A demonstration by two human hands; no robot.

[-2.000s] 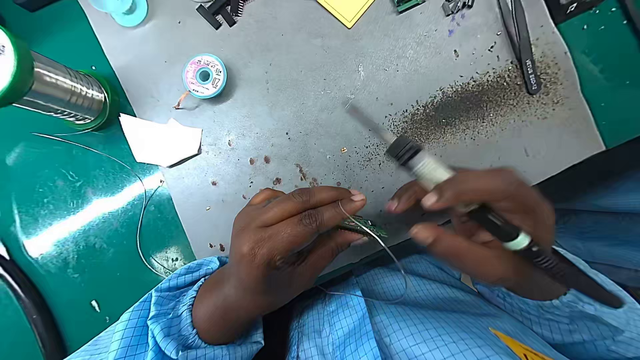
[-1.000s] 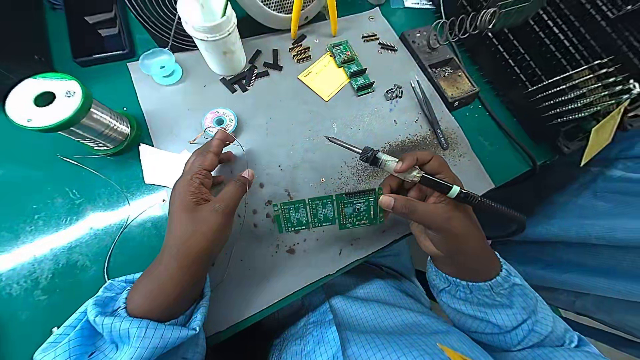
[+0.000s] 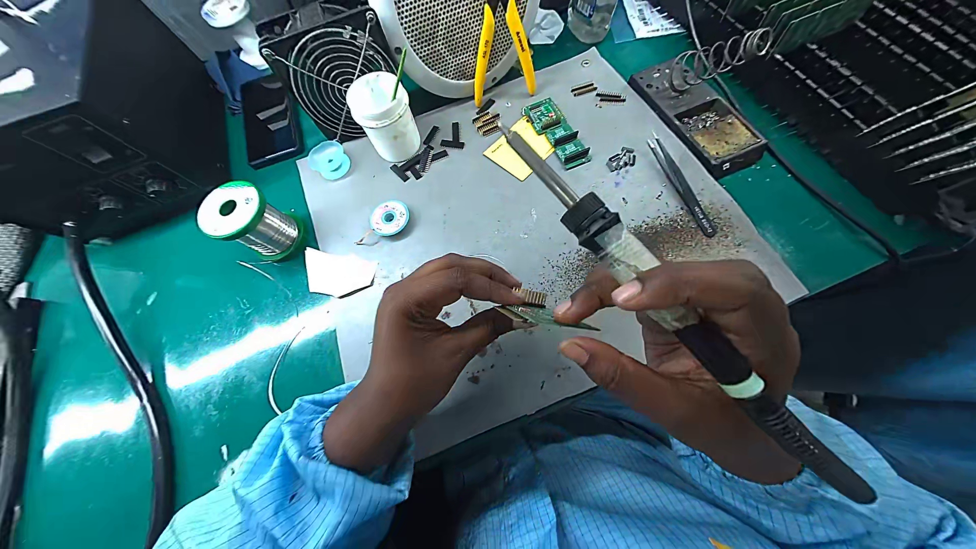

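Observation:
Between thumb and fingers my left hand (image 3: 442, 328) pinches a green circuit board (image 3: 543, 314), seen nearly edge-on and tilted. A pin header (image 3: 531, 296) with a row of brass-coloured pins stands on the board's upper side by my left fingertips. My right hand (image 3: 694, 335) holds a soldering iron (image 3: 629, 252) across its palm, the metal tip pointing up and left, away from the board. The right index fingertip touches the board's right part, with the thumb just below. A spool of solder wire (image 3: 263, 225) stands on the left; its loose wire lies on the green mat.
Beyond the hands on the grey mat (image 3: 457, 206) are a small wick reel (image 3: 389, 218), a white bottle (image 3: 383, 118), black headers (image 3: 415, 162), small green boards (image 3: 560, 133) and tweezers (image 3: 682, 187). Yellow-handled pliers (image 3: 484, 53) and an iron stand's tray (image 3: 717, 133) are farther back.
My left hand has come right and now grips the board, which earlier lay flat in view by my right hand. The solder wire is no longer seen in my left fingers.

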